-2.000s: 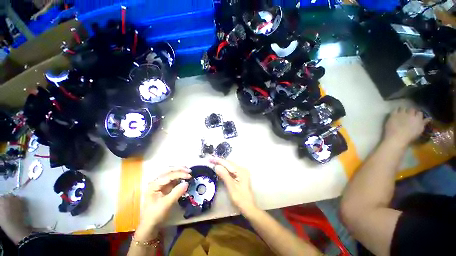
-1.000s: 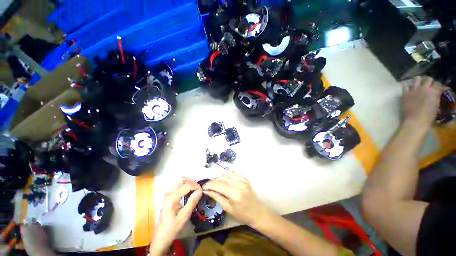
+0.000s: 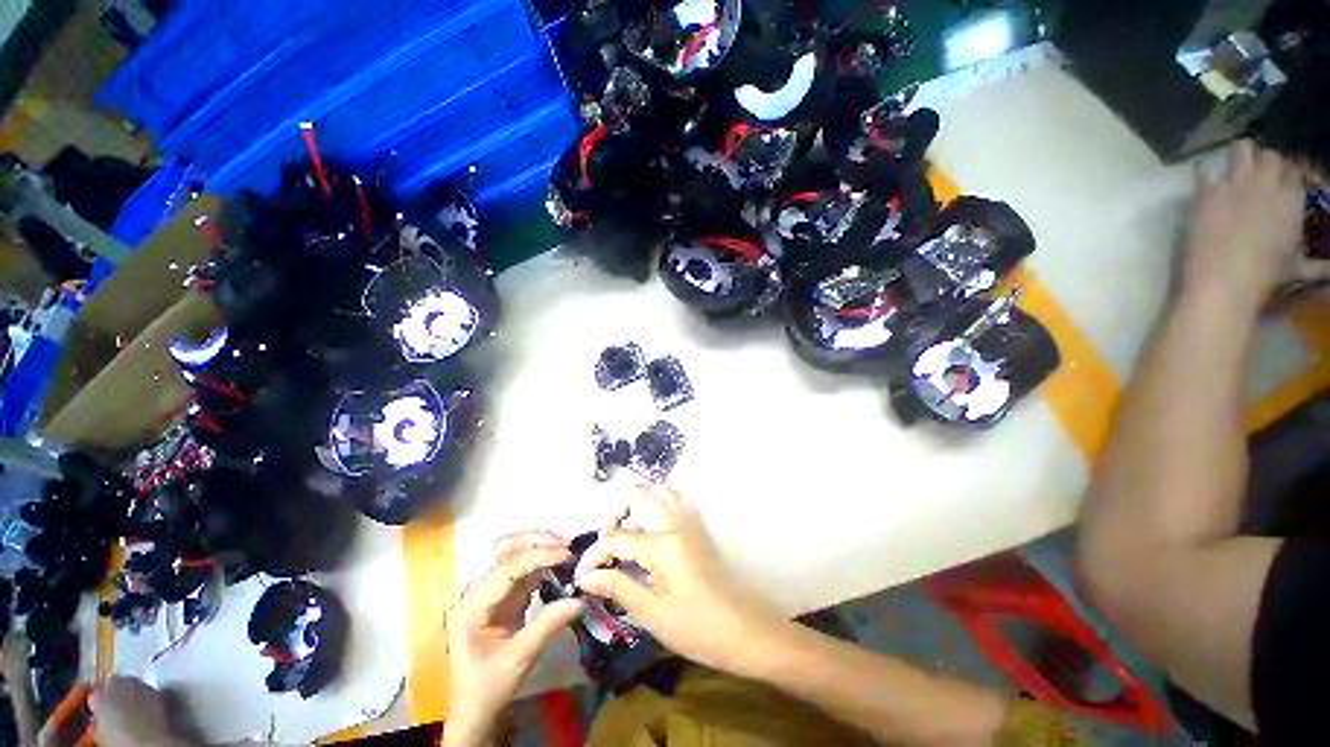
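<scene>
A black housing point(image 3: 616, 654) with a silvery ring board inside is at the bench's front edge, partly hidden by my hands. My left hand point(image 3: 503, 620) holds it at its left side, fingers bent over the rim. My right hand point(image 3: 664, 577) is over its top, with thumb and fingertips together at the opening. Whether a small part is pinched there cannot be told. Several small dark square camera modules point(image 3: 667, 381) lie loose on the bench just beyond my hands.
Piles of black housings with red wires stand at left point(image 3: 387, 438) and at back right point(image 3: 853, 314). A single housing point(image 3: 292, 636) sits at left front. Blue trays point(image 3: 365, 102) and a cardboard box point(image 3: 124, 372) are behind. Another person's arm point(image 3: 1189, 394) rests at right.
My right hand has moved from the housing's right side to over its opening. The housing is now more covered and tilted. The camera view has shifted.
</scene>
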